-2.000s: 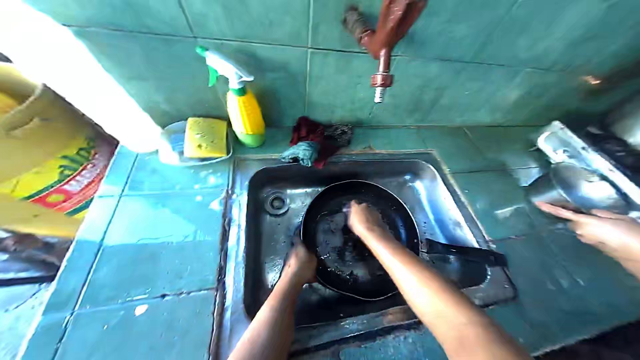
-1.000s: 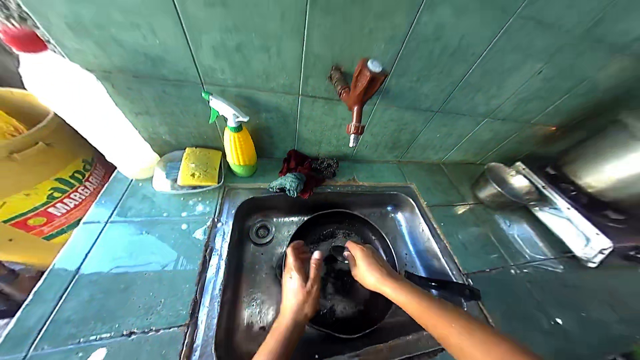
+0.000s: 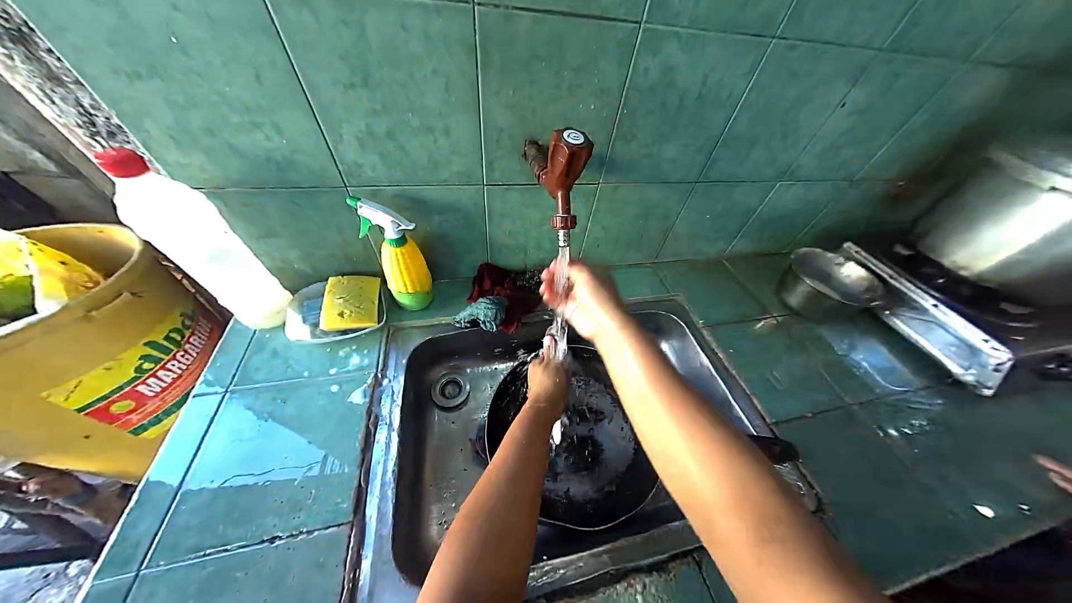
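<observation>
Water runs from a reddish-brown tap [image 3: 565, 180] on the tiled wall. My right hand [image 3: 582, 297] is in the stream just under the spout, fingers partly curled, with no object visible in it. Lower down, my left hand [image 3: 548, 377] meets the same stream above the frying pan; whether its fingers are apart is unclear. The black frying pan [image 3: 595, 452] lies wet in the stainless steel sink [image 3: 435, 502], its handle [image 3: 775, 450] pointing right and partly behind my right forearm.
Left of the sink stand a white bottle [image 3: 193, 234], a yellow sponge [image 3: 350, 302] in a dish and a spray bottle [image 3: 406, 268]. Wet cloths [image 3: 502, 297] lie behind it. A saucepan [image 3: 825, 280] and gas stove [image 3: 938, 327] are at right. Another person's fingers [image 3: 1055, 473] show at the right edge.
Both my hands have risen from the pan toward the tap, and water now flows. The other person's hand, near the saucepan two seconds ago, is now at the lower right edge.
</observation>
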